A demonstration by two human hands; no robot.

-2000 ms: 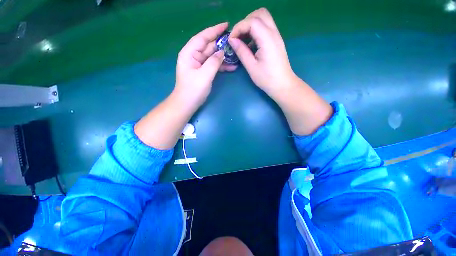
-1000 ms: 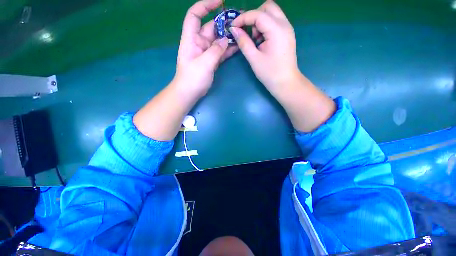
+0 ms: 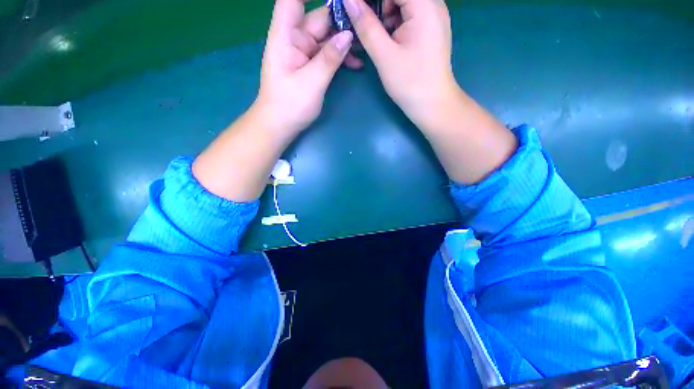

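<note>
A dark round unit (image 3: 342, 17) with a bluish, shiny surface is held between both hands at the top edge of the picture. My left hand (image 3: 299, 72) grips it from the left, with the thumb on its near side. My right hand (image 3: 407, 53) is on it from the right, with the thumb lying over it. The fingers of both hands are partly cut off by the top edge. The hands cover most of the unit, and its wires cannot be made out.
A white disc (image 3: 281, 169) with a thin cord is taped to the green table (image 3: 365, 182) near its front edge. A grey metal bracket (image 3: 34, 121) sticks in from the left. A black ribbed box (image 3: 53, 210) with cables sits at the left table edge.
The view has shifted, so table items appear slightly higher and the hands are nearer the top edge. The unit is more covered, with my right thumb over it. Both hands still hold it.
</note>
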